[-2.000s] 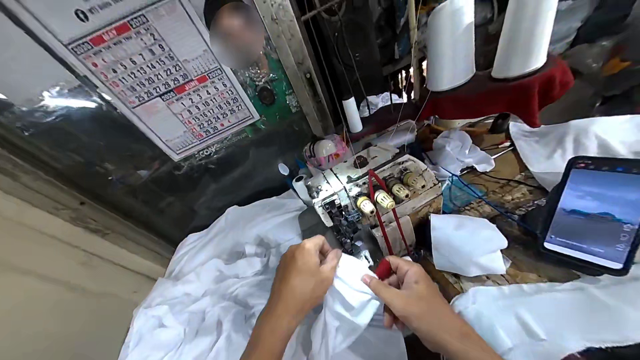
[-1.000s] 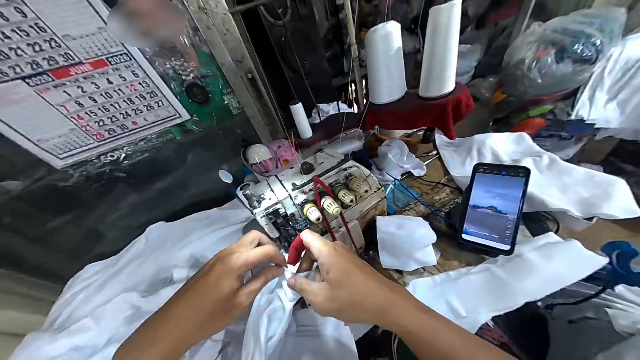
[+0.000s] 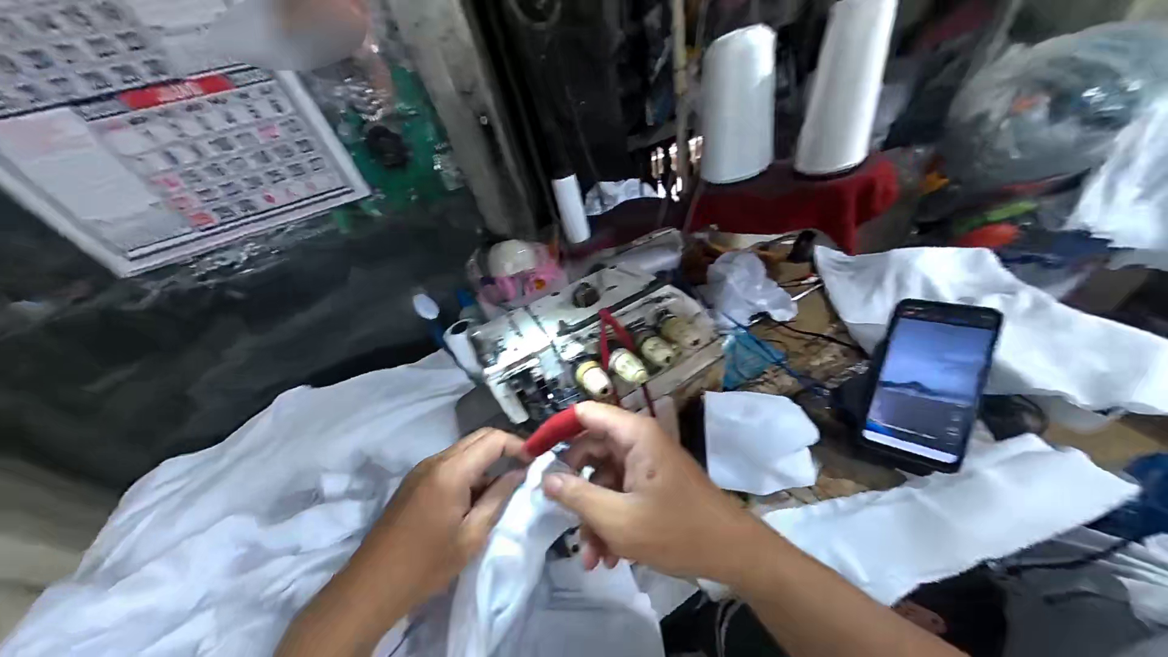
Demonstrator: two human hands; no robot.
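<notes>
My left hand (image 3: 447,502) pinches the edge of a white cloth (image 3: 516,557) just in front of an overlock sewing machine (image 3: 593,328). My right hand (image 3: 639,493) grips the same cloth from the other side, its index finger wrapped in something red (image 3: 554,431). Between the fingertips the cloth is bunched and hangs down toward me. Red straps run over the machine beside its tension dials (image 3: 628,365). The machine's needle area is partly hidden behind my hands.
A large heap of white fabric (image 3: 274,456) lies at left. White thread cones (image 3: 739,105) stand on red cloth (image 3: 785,205) behind. To the right are a lit phone (image 3: 933,383) and white cloth pieces (image 3: 958,511). A calendar (image 3: 210,155) hangs at upper left.
The view has swung to the right. Both hands still hold the white cloth, now gathered into a narrower bunch between the fingers than two seconds ago.
</notes>
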